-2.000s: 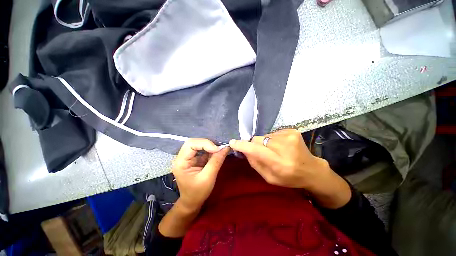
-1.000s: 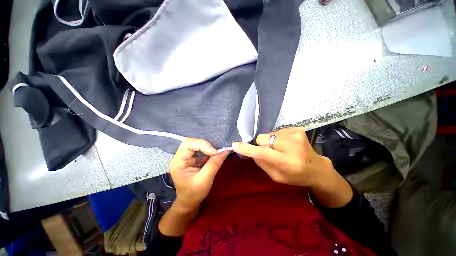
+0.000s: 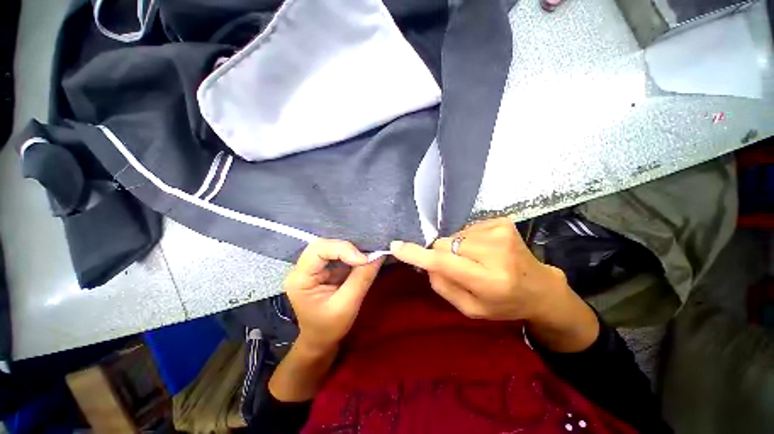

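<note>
The dark grey jacket (image 3: 339, 182) lies on the table, its lower hem reaching the table's front edge. White piping (image 3: 255, 222) runs along the hem. The pale grey pocket bag (image 3: 314, 80) lies on top of it. My left hand (image 3: 327, 288) pinches the hem between thumb and index finger. My right hand (image 3: 484, 271), with a ring, pinches the hem just to the right, at the white piping. A short stretch of white edge shows between the fingertips. No needle can be made out. A thin thread loop lies on the jacket at the left.
The pale speckled table (image 3: 577, 127) has a chipped front edge. A grey metal box (image 3: 649, 21) and a white sheet (image 3: 709, 59) lie at the upper right, with part of a pink tool (image 3: 550, 4) nearby. Garments, a wooden piece (image 3: 100, 398) and something blue are below.
Both hands stay in nearly the same place with small finger movements. The hem between the fingertips and the pale fold beside my right hand have shifted slightly.
</note>
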